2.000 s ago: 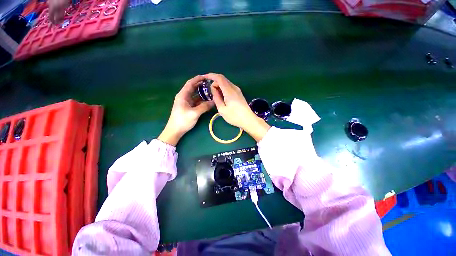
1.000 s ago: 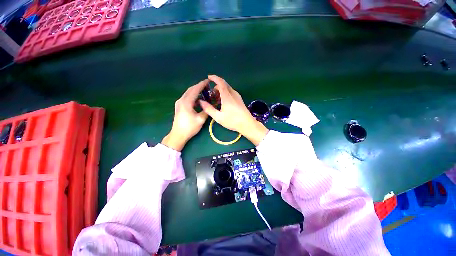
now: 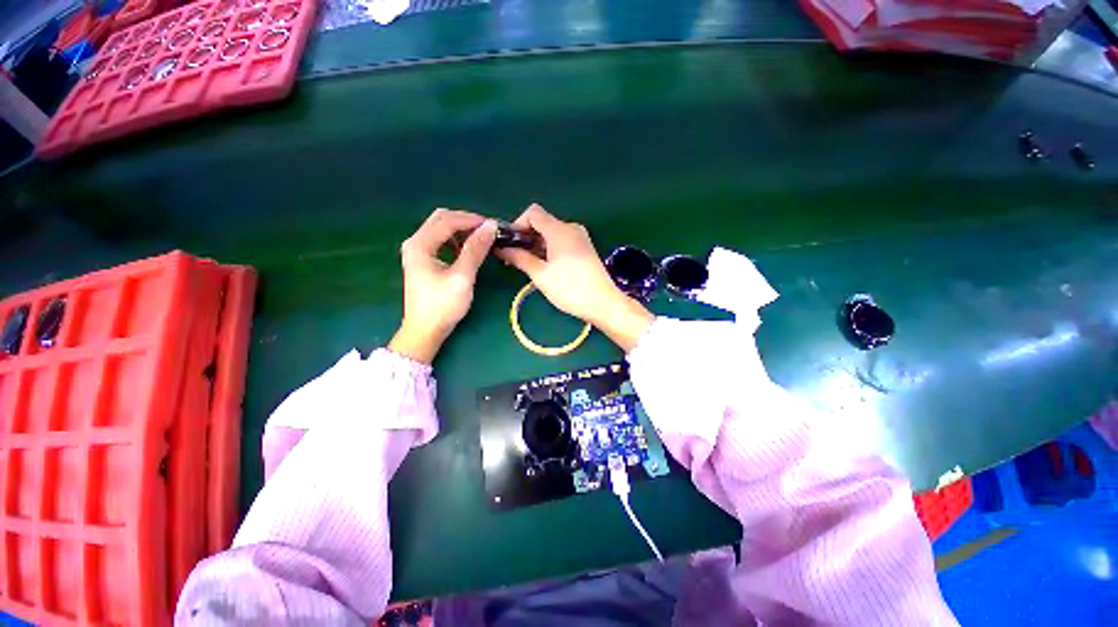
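Observation:
My left hand (image 3: 439,279) and my right hand (image 3: 566,272) hold a round black unit (image 3: 513,238) between their fingertips, seen nearly edge-on above the green bench. A yellow-tan ring (image 3: 524,333) lies just below my right hand. The black test jig plate (image 3: 510,479) lies nearer to me, with a round black socket (image 3: 547,428) on its left part and a blue control board (image 3: 613,431) beside it. A white USB cable (image 3: 629,507) runs from the board toward me. Nothing shows in the socket that I can tell apart from it.
Two round black units (image 3: 631,268) (image 3: 683,274) lie right of my right hand, beside a crumpled white wipe (image 3: 737,284). Another unit (image 3: 869,322) lies farther right. Red trays (image 3: 92,429) stand stacked at left; another red tray (image 3: 196,61) is at far left. Small dark pieces (image 3: 1031,147) lie far right.
The unit between my hands has turned to a nearly edge-on view. My left hand has shifted slightly left and the fingertips are lower. The small dark pieces at far right have moved slightly left.

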